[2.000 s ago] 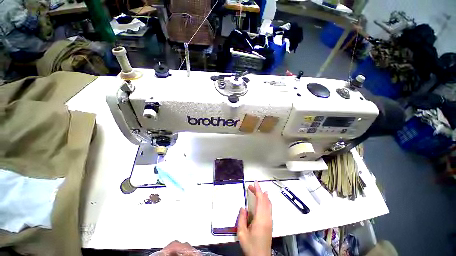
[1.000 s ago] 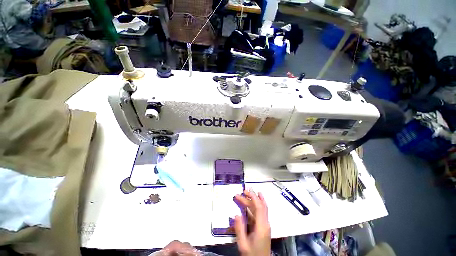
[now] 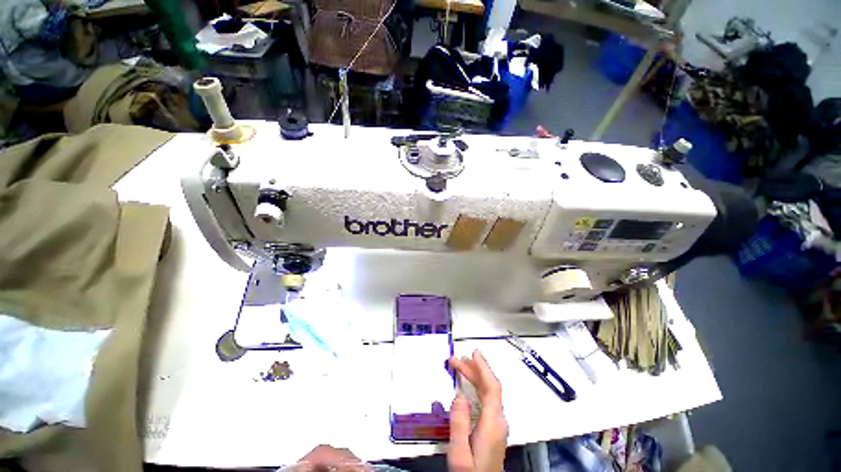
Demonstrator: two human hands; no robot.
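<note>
A smartphone (image 3: 421, 369) lies flat on the white table under the machine arm, its screen lit purple at top and bottom and glaring white in the middle. My right hand (image 3: 479, 419) is at the phone's right edge, fingers apart and holding nothing; a fingertip is near or over that edge, touch cannot be told. Only a small blurred part of my left hand (image 3: 327, 457) shows at the bottom edge, with clear plastic beside it; what it holds is mostly cut off. The white brother sewing machine (image 3: 387, 207) stands behind the phone.
Khaki garment pieces (image 3: 74, 230) are heaped at left with a white piece (image 3: 51, 373) on them. A light blue and white crumpled item (image 3: 313, 323) lies by the needle. Black-handled snips (image 3: 546, 371) lie right of the phone, cut strips (image 3: 641, 327) beyond. A tub (image 3: 678, 442) is below the right edge.
My right hand has drawn back from over the screen to the phone's right edge. The dark top of the screen has turned purple. The view has shifted slightly.
</note>
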